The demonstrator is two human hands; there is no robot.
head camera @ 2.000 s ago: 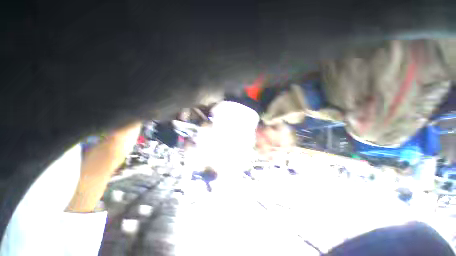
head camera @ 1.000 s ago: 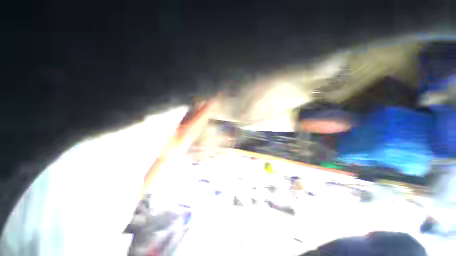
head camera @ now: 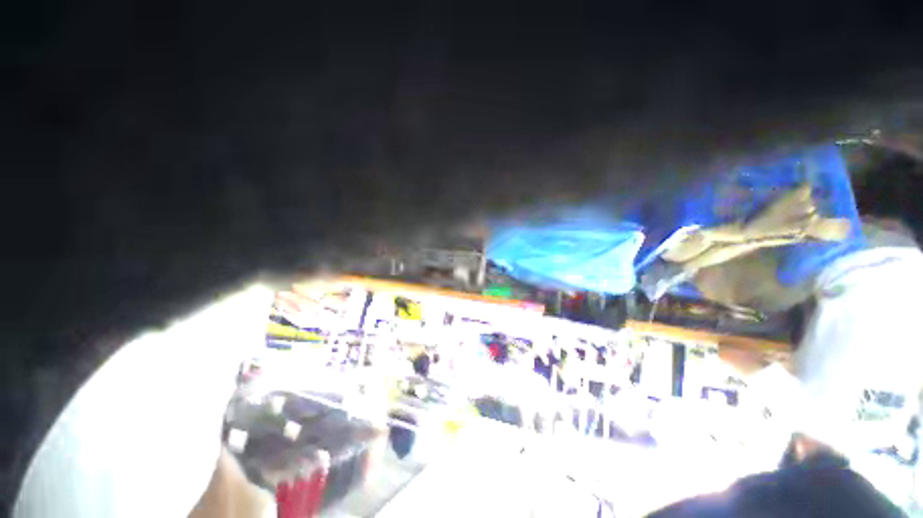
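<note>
A dark grey stack, perhaps cloth pieces, with small white squares on top (head camera: 329,435) and a red part at its front lies at the lower left. My white left sleeve (head camera: 121,435) fills the left side. A little bare forearm shows below it beside the stack and runs off the bottom edge; my left hand is not in view. A pale sleeve-like shape (head camera: 875,314) comes in at the right, with a small brown patch at its lower end. I cannot tell if that patch is my right hand. Glare hides most detail.
A dark blurred mass (head camera: 405,121) covers the top. Shiny blue bags (head camera: 572,253) and brown crumpled cloth or wrapping (head camera: 759,238) lie on a rack with an orange-brown edge (head camera: 455,293). Washed-out small items are below. A dark rounded shape (head camera: 779,496) is at the bottom edge.
The view has shifted, and the blue bags show further left. My left forearm, raised before, now points down at the lower left. The stack shows more clearly, and a pale sleeve-like shape appears at the right.
</note>
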